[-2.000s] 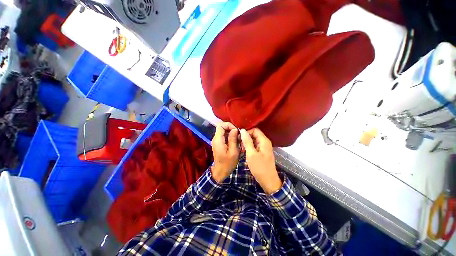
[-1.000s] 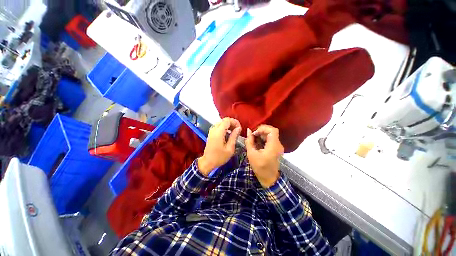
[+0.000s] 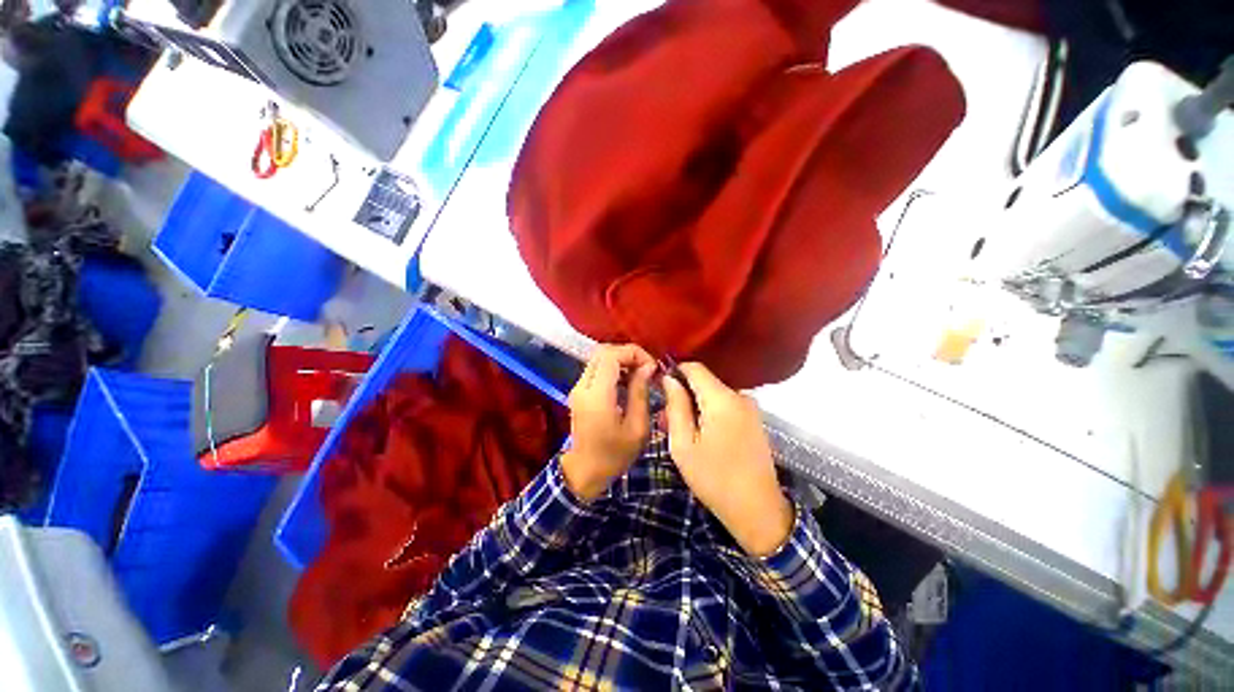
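A large dark-red garment piece point(image 3: 731, 176) lies heaped on the white table and reaches its front edge. My left hand point(image 3: 608, 416) is at the garment's near edge, with thumb and finger nearly together; what they pinch is too small to tell. My right hand point(image 3: 724, 453) is close beside it, fingers closed on a small dark tool point(image 3: 665, 365), probably thread snips, mostly hidden. The fingertips of both hands almost meet.
A white machine head point(image 3: 1103, 189) stands right, shears point(image 3: 1169, 544) at the lower right. Far left are small scissors point(image 3: 275, 146) and a grey vented machine point(image 3: 325, 61). A blue bin point(image 3: 322, 503) with red cloth point(image 3: 433, 460) is beside my lap.
My hands have come back together from being apart one second ago. The dark tool now shows at my right fingertips. The view has shifted; the garment lies much the same.
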